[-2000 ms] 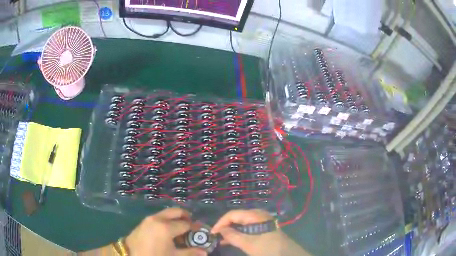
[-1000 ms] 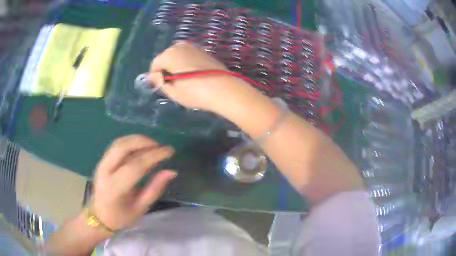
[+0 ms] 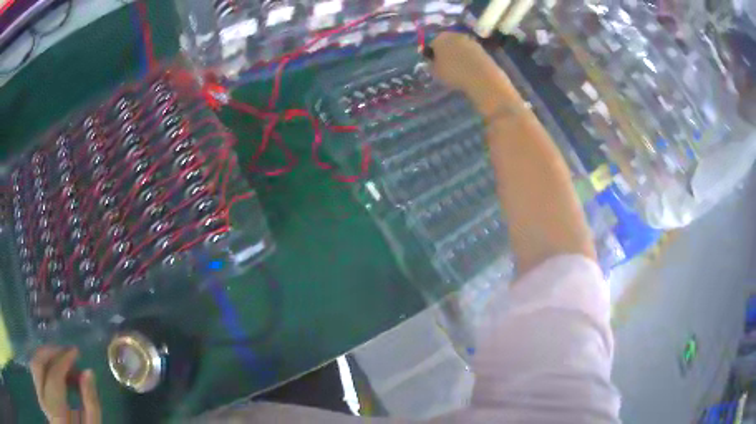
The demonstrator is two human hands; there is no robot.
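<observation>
My right hand (image 3: pixel 460 66) is at the top edge of the right blister tray (image 3: pixel 398 240), near a row of small dark parts (image 3: pixel 385 93). A dark tip shows at its fingers, with a red cable (image 3: pixel 282 83) running to it; this looks like the wired probe, but whether a part is held too is unclear. My left hand (image 3: pixel 65 385) is at the lower left, partly cut off, fingers apart, left of the round silver fixture (image 3: pixel 133 362). The main tray (image 3: pixel 249 258) holds rows of shiny dark components (image 3: pixel 120 207) with thin red leads.
Stacked trays with white blocks (image 3: pixel 286 37) stand along the top. A heap of clear plastic trays (image 3: pixel 630 99) lies at upper right. Green mat (image 3: pixel 331 273) shows between the two trays. A yellow edge shows at far left. Floor is visible at right.
The view has swung right. My right hand has moved from the main tray's left side to the top of the right tray. My left hand stays near the fixture, fingers apart.
</observation>
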